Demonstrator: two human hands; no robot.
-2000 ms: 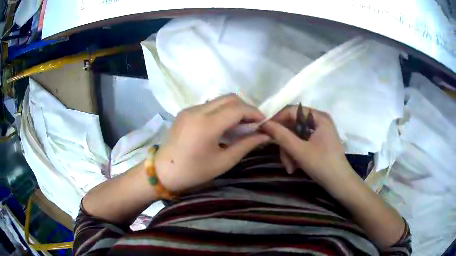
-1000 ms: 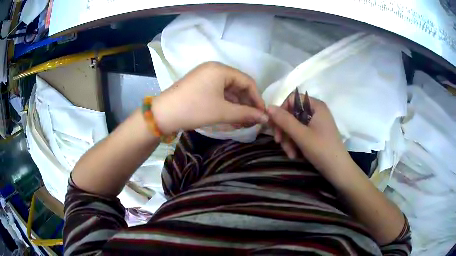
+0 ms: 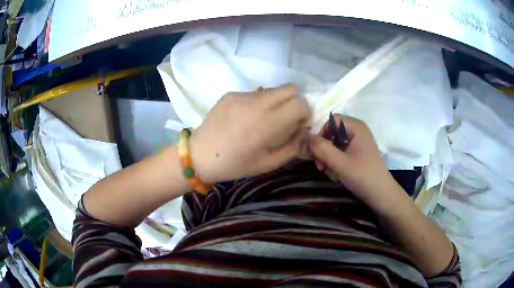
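A large white fabric piece (image 3: 394, 107) lies over my lap, with a creamier folded seam (image 3: 360, 73) running diagonally from upper right down to my hands. My left hand (image 3: 253, 132), slightly blurred, has its fingers bent at the seam's lower end; its fingertips are partly hidden. My right hand (image 3: 352, 154) pinches the fabric edge between thumb and finger, close beside my left fingers. Small dark thread snips (image 3: 337, 134) sit in my right hand with their points upward.
The white table edge (image 3: 253, 11) with black ruler marks curves across the top. White cloth is heaped at left (image 3: 79, 146) and right (image 3: 484, 169). A yellow bar (image 3: 84, 87) and a brown cardboard box (image 3: 82, 115) are at the left.
My left hand has turned more back-up and shifted slightly right and down since a second ago, its fingers closer over the seam end. My right hand still holds the snips and the fabric edge.
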